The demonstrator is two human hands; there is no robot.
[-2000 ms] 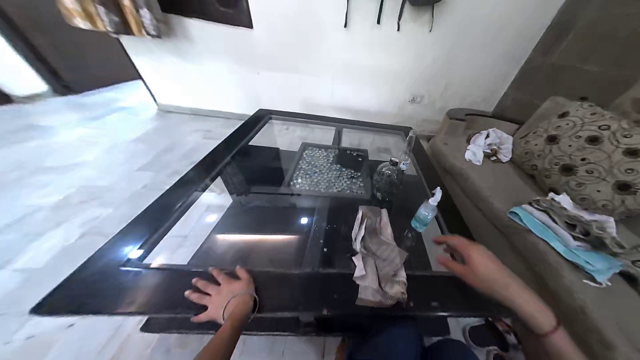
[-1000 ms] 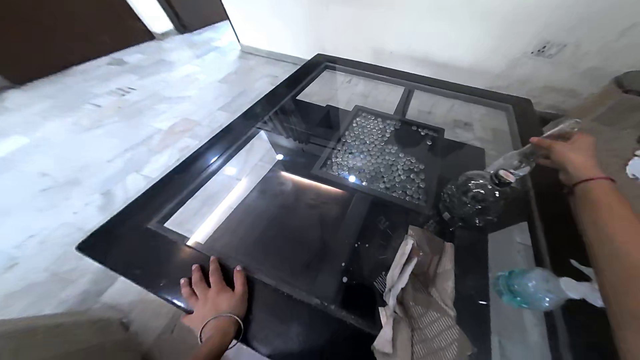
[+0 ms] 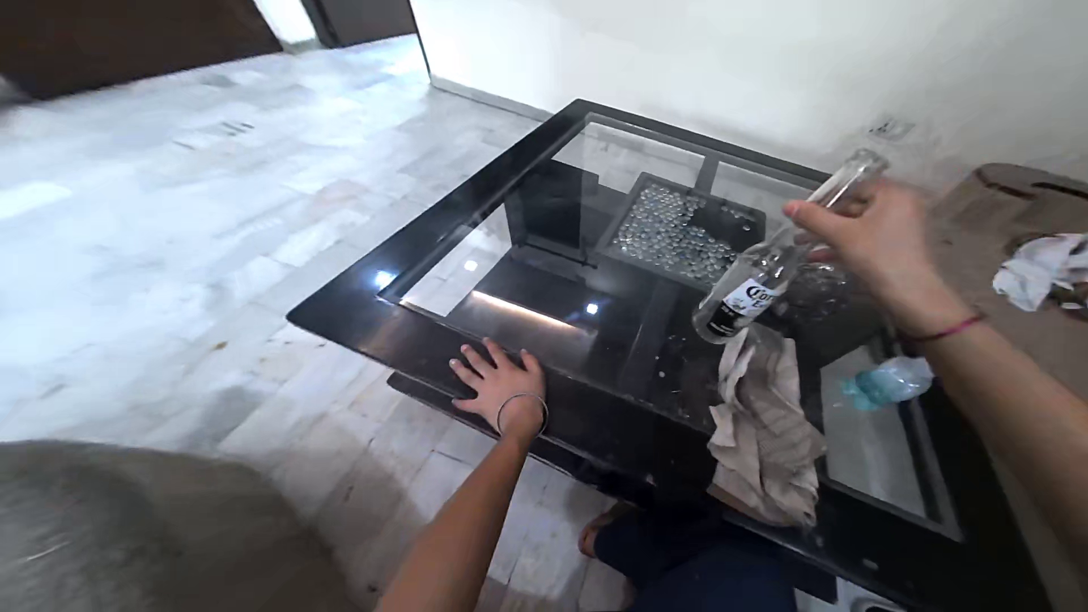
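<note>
My right hand [image 3: 875, 246] grips a clear glass Corona bottle [image 3: 748, 289] by its neck, the bottle tilted over the glass-topped table [image 3: 544, 340]. Resting flat on the table's black near border is my left hand [image 3: 501, 387], fingers spread, holding nothing. A crumpled cloth [image 3: 765, 433] lies just below the bottle's base. Partly behind my right hand stands a round clear glass vessel [image 3: 812, 293]. A spray bottle with blue liquid [image 3: 888, 382] is to the right of the cloth, partly hidden by my right forearm.
Clear glass beads [image 3: 667, 234] fill part of a dark square tray seen through the glass. A brown sofa [image 3: 977, 255] with a white cloth [image 3: 1037, 272] on it borders the table's right side. A grey rounded surface [image 3: 153, 527] occupies the lower left.
My right hand, empty two seconds ago, has taken hold of the glass bottle and moved it from the table's far right toward the cloth. My left hand stays on the near border. The view has shifted.
</note>
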